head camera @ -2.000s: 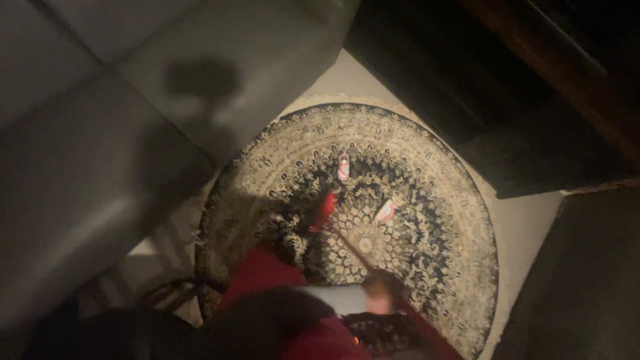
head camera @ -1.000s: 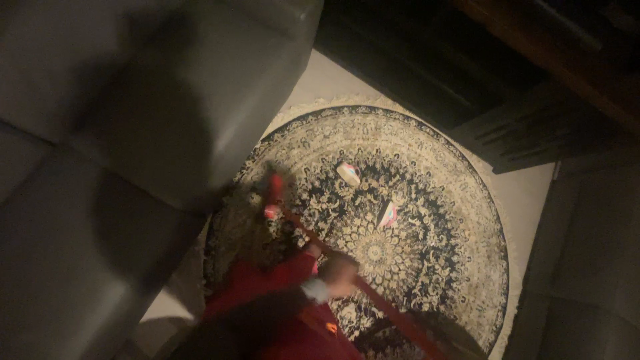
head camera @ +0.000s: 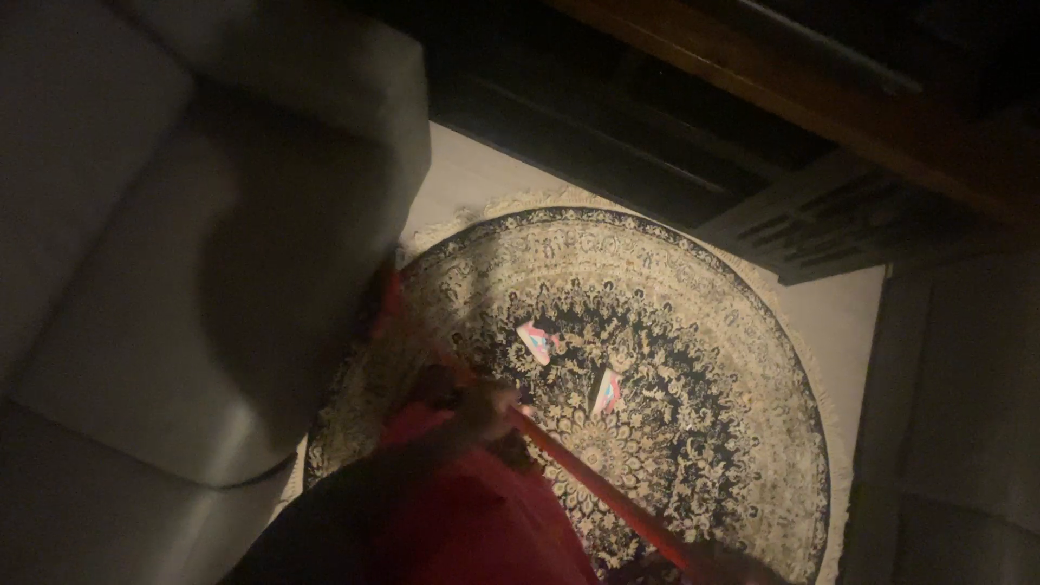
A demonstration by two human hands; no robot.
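Observation:
My left hand (head camera: 491, 409) is closed around a long red pole (head camera: 601, 487), which runs from the upper left to the lower right. The pole's far red end (head camera: 392, 296) is blurred, by the sofa at the rug's left edge. A dark shape at the pole's lower end seems to be my right hand (head camera: 723, 562); its fingers cannot be made out. Two small pink-and-white things shaped like shoes lie apart on the round patterned rug (head camera: 699, 268): one (head camera: 535, 342) up and right of my left hand, the other (head camera: 607, 392) nearer the rug's centre.
A grey sofa (head camera: 106, 325) fills the left side, with a large shadow on it. Dark furniture with a brown wooden edge (head camera: 731, 73) spans the top right. Another dark piece (head camera: 959, 406) stands at the right. Pale floor (head camera: 471, 171) shows around the rug. Red cloth (head camera: 479, 520) covers the lower middle.
The pole's red end has moved left across the rug to the sofa side, with my left hand also moving left. The view has shifted.

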